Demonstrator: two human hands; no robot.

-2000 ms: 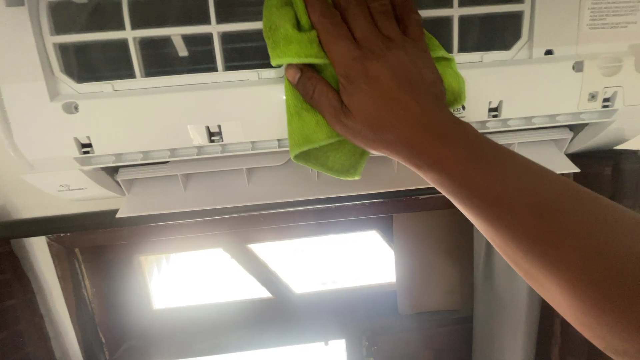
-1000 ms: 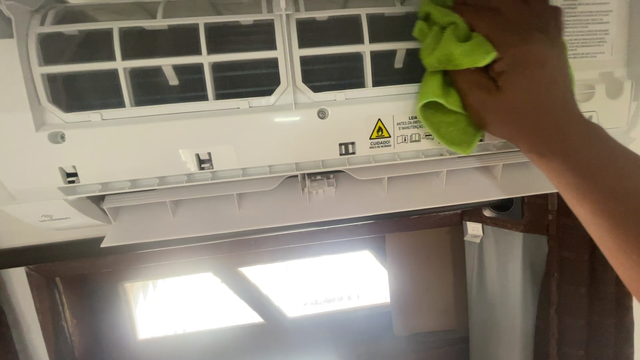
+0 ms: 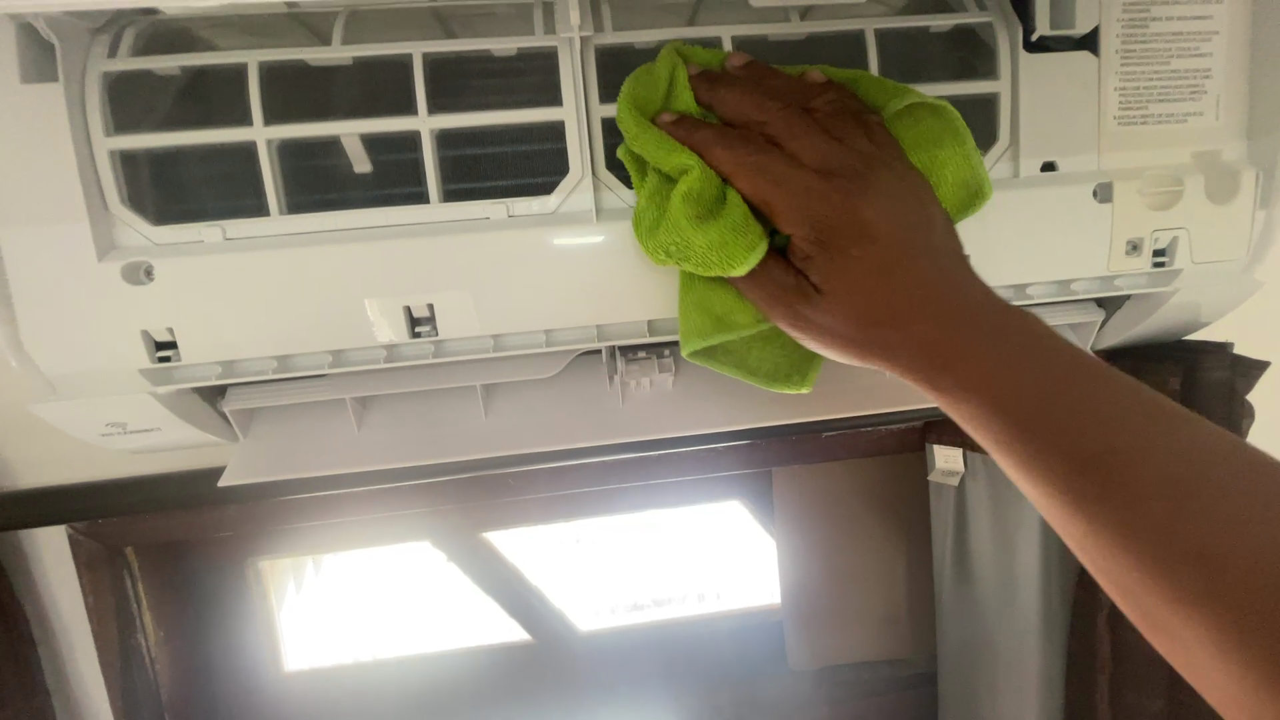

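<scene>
My right hand (image 3: pixel 850 210) reaches in from the right and grips a bright green microfiber cloth (image 3: pixel 690 200), pressing it on the front of a white wall-mounted air conditioner (image 3: pixel 480 270). The cloth covers part of the right filter grille and the casing below it, and one corner hangs over the lower edge. The left filter grille (image 3: pixel 340 130) lies in full sight, with dark fins behind its frame. Under the casing the white air louver (image 3: pixel 520 410) is tilted open. My left hand is not in view.
Below the unit is a dark wooden window frame (image 3: pixel 850 445) with bright panes (image 3: pixel 650 565). A grey curtain (image 3: pixel 1000 570) hangs at the right, beside dark brown fabric (image 3: pixel 1180 380). A label with writing (image 3: pixel 1165 70) is on the unit's right side.
My right hand and the cloth have moved left across the casing since one second ago, covering the warning label that showed then. The hand keeps its grip on the cloth.
</scene>
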